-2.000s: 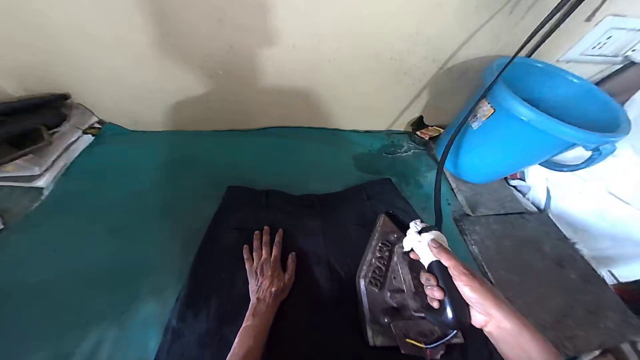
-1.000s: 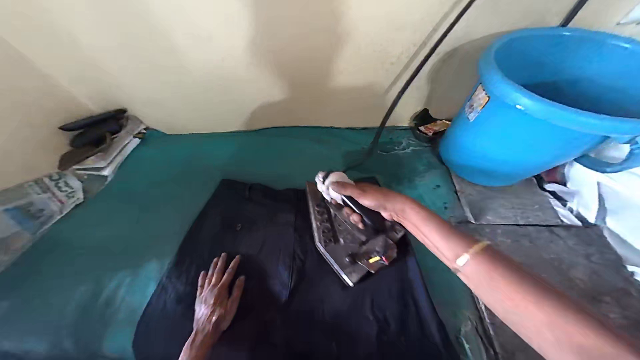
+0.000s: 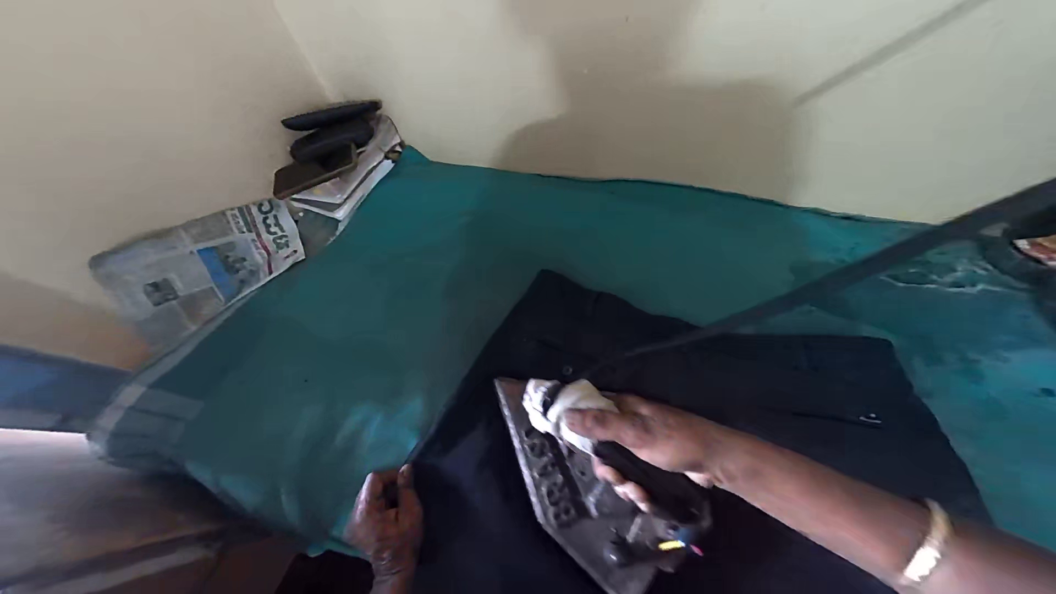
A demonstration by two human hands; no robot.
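Dark trousers (image 3: pixel 792 404) lie spread, waistband toward the wall, on a green cloth (image 3: pixel 371 330) covering the table. My right hand (image 3: pixel 660 445) is wrapped around the black handle of a heavy metal electric iron (image 3: pixel 561 503), which rests on the trousers' left part. White cloth is wound about the front of its handle, and a black cord (image 3: pixel 833 285) runs from there to the upper right. At the trousers' left edge, my left hand (image 3: pixel 389 516) has its fingers curled with the fabric edge at its fingertips; whether it pinches the fabric is not clear.
In the back left corner, a dark flat case (image 3: pixel 318 169) and other dark objects (image 3: pixel 334 132) sit on stacked papers (image 3: pixel 351 194). A newspaper (image 3: pixel 214 268) lies along the cloth's left side. Behind the table stands a pale wall (image 3: pixel 445 82). Something dark is partly visible at the right edge.
My right hand has moved the iron leftward over the trousers. My left hand, earlier flat on them with fingers spread, is now curled at their left edge. The view has swung left.
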